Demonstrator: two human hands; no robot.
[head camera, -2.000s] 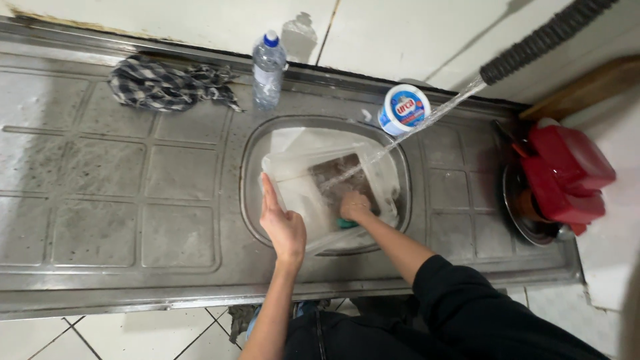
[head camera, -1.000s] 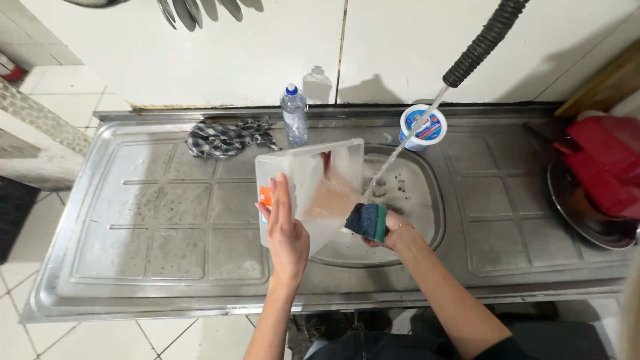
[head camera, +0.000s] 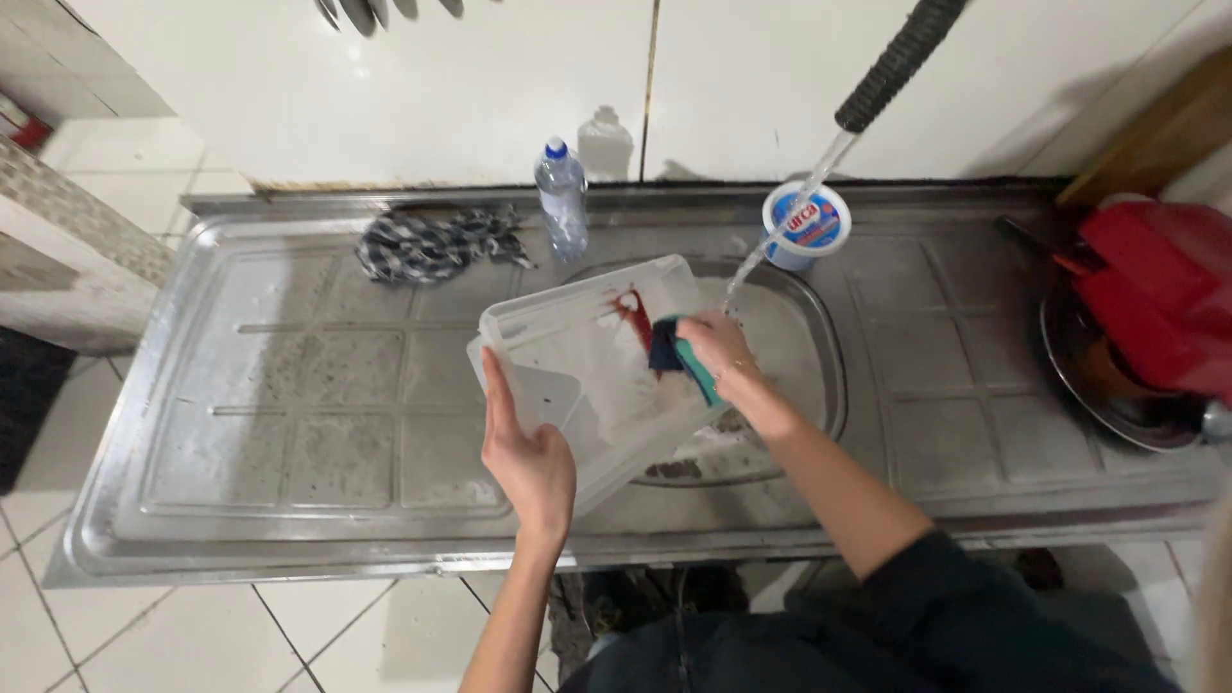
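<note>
My left hand (head camera: 527, 460) grips a translucent plastic container (head camera: 602, 462) by its left side, tilted over the left part of the steel sink basin (head camera: 835, 385). Reddish-brown residue marks the container's inside. In my right hand (head camera: 717, 354) is a dark blue and green sponge (head camera: 695, 371), pressed against the inside of the container near its right side. Water (head camera: 791, 214) pours from a black corrugated hose (head camera: 895, 72) and passes just behind my right hand.
Behind the basin stand a clear plastic bottle (head camera: 562, 204) with a blue cap and a white and blue tub (head camera: 805, 229). A checkered cloth (head camera: 423, 248) lies on the left of the steel counter (head camera: 452, 337). At the right are a dark pan (head camera: 1107, 385) and red containers (head camera: 1155, 279).
The container, more upright one second ago, is now tilted lower with its inside facing up. My right hand has moved the sponge from the container's edge onto its inside.
</note>
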